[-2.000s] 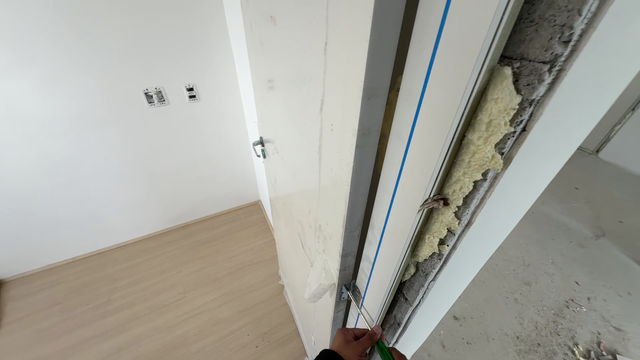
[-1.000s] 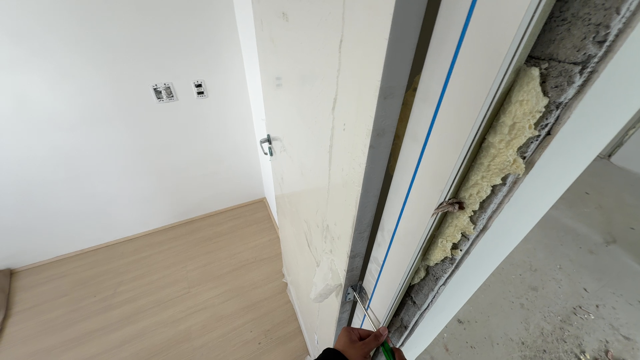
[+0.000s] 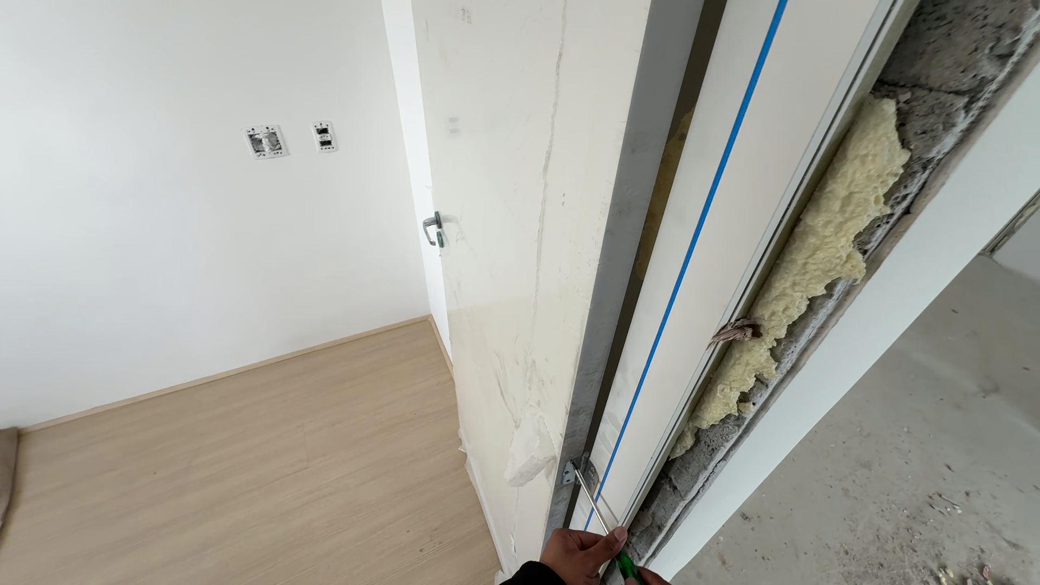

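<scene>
At the bottom of the head view, my left hand (image 3: 582, 556) has its thumb and fingers closed around the shank of a screwdriver (image 3: 595, 510). My right hand (image 3: 652, 576), mostly cut off by the lower edge, is at the green handle (image 3: 626, 566). The screwdriver's tip meets a metal hinge (image 3: 578, 471) between the edge of the white door (image 3: 520, 244) and the door frame (image 3: 751, 175). A blue line (image 3: 700, 213) runs along the frame.
Yellow expanding foam (image 3: 829, 236) fills part of the gap between frame and rough masonry (image 3: 946, 49). A lever handle (image 3: 433, 230) is on the door. Wood-look flooring (image 3: 268, 496) lies left, a dusty concrete floor (image 3: 894, 455) right. Electrical boxes (image 3: 266, 141) sit in the white wall.
The view has shifted slightly. Both hands stay low at the screwdriver, its tip still at the hinge.
</scene>
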